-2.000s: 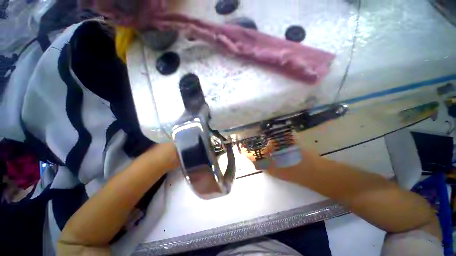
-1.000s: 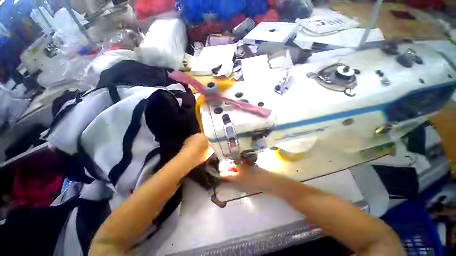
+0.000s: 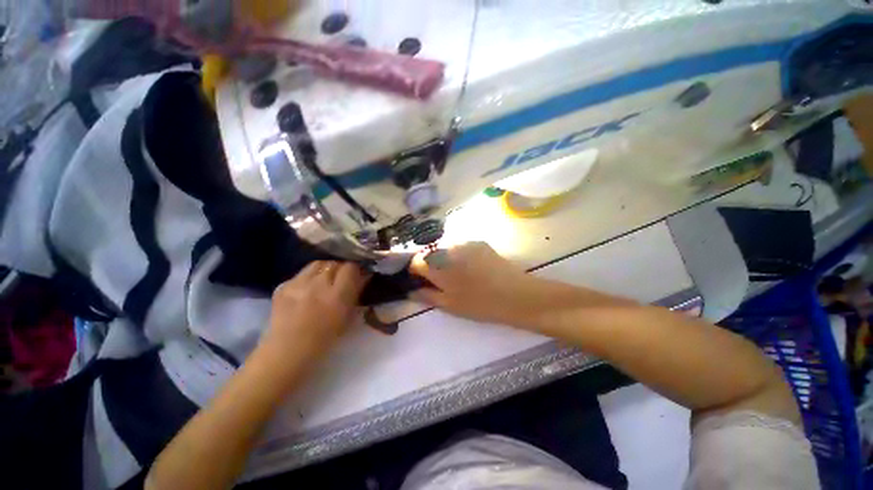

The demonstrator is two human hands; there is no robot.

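The black-and-white garment (image 3: 96, 191) is heaped on the left side of the table, and a black part of it (image 3: 254, 234) runs to the needle area. My left hand (image 3: 316, 306) holds the black fabric just left of the needle, fingertips on its edge. My right hand (image 3: 474, 282) pinches the fabric at the right, beside the presser foot (image 3: 414, 230). The fingertips of both hands are close together under the lamp glow. The white lockstitch machine (image 3: 574, 105) has a blue stripe and JACK lettering. The needle tip is hidden.
A pink cloth strip (image 3: 373, 72) lies across the machine head. Yellow-handled snips (image 3: 531, 203) lie on the machine bed. A black piece (image 3: 766, 239) and a grey-white piece (image 3: 708, 263) are at the right. A blue basket (image 3: 809, 373) stands at the lower right. The table's front edge (image 3: 431, 407) is worn.
The view has moved closer to the machine head than a second before. My left hand has come down from beside the head onto the fabric near the needle. My right hand stays by the presser foot.
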